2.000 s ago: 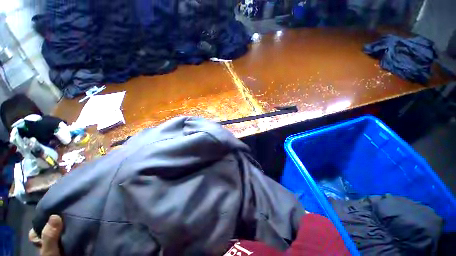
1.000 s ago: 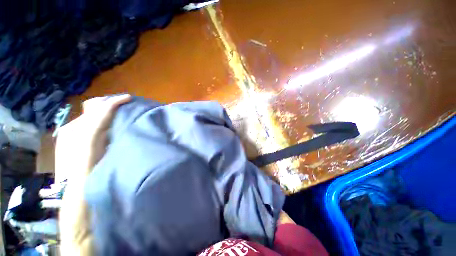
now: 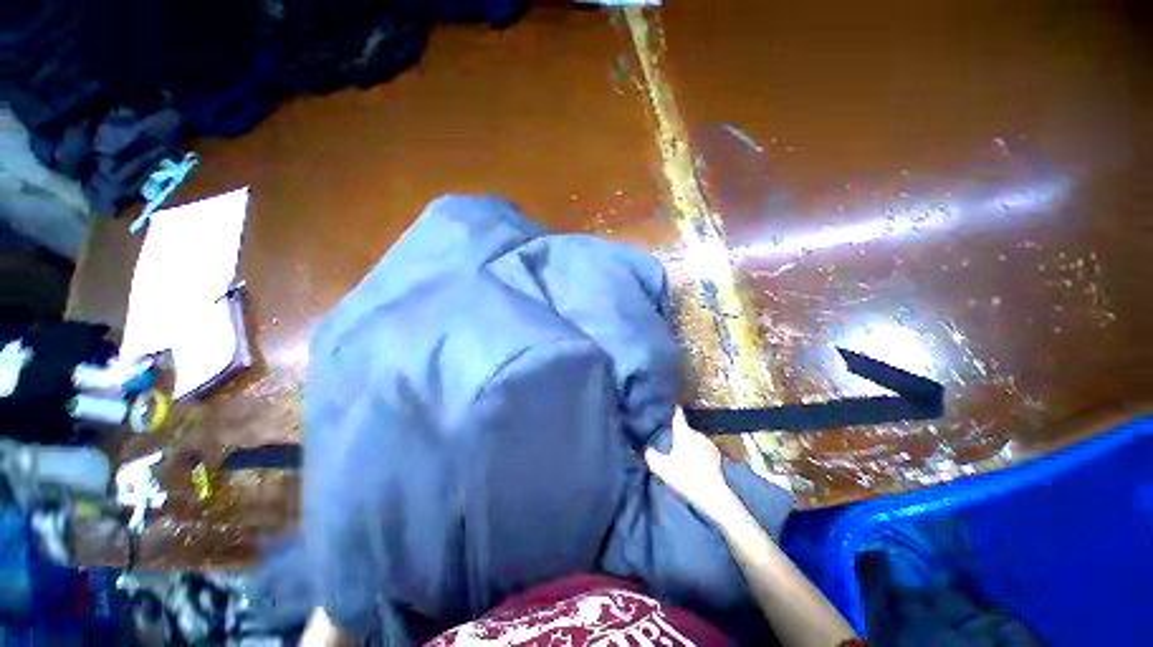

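Observation:
A grey garment bundle (image 3: 487,405) lies on the table's near side, over a black fabric strip (image 3: 822,416). The strip shows on both sides of the bundle; its right end is folded back. My right hand (image 3: 689,464) is at the bundle's right side, fingers on the cloth beside the strip, gripping a fold. My left hand (image 3: 324,629) shows only as a small piece at the bottom edge, by the bundle's lower left; its fingers are hidden.
A brown table (image 3: 506,139) has a yellowish taped seam. A blue bin (image 3: 1049,531) with dark cloth inside stands at lower right. Dark garments (image 3: 278,63) are heaped at back left. White papers (image 3: 190,278), a light-blue clip (image 3: 164,183) and a yellowish tape roll (image 3: 149,411) lie left.
The bundle has come down from the wearer's arms onto the table over the strip. My right hand has come into view on its right side; my left arm has dropped mostly out of view.

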